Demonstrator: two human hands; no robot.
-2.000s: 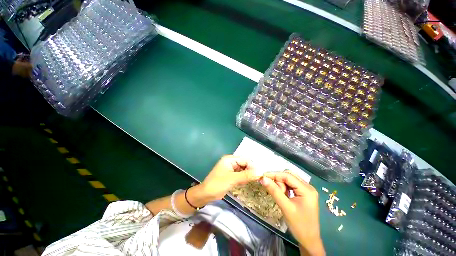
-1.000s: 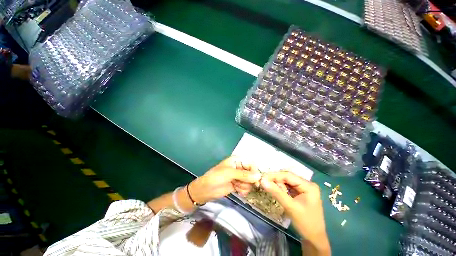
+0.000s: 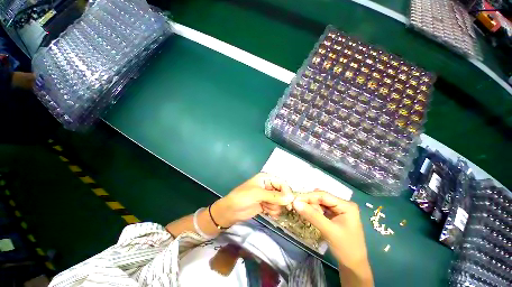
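Note:
My left hand and my right hand meet at the fingertips over a white sheet. Both pinch something tiny between thumb and fingers; the fingers mostly hide it and its kind cannot be told. A heap of small yellowish-cream pieces lies on the sheet below the hands. A clear blister tray stack with rows of units, gold-topped toward the back and silver-purple in front, lies just beyond the sheet.
Loose cream and orange bits lie on the green mat right of the sheet. Dark labelled bags and a greyer blister tray are farther right. A clear tray stack is at far left, beside a person's hand. Another tray is at back right.
The view has shifted slightly. My hands stay together at the fingertips, with the fingers slightly changed from two seconds ago.

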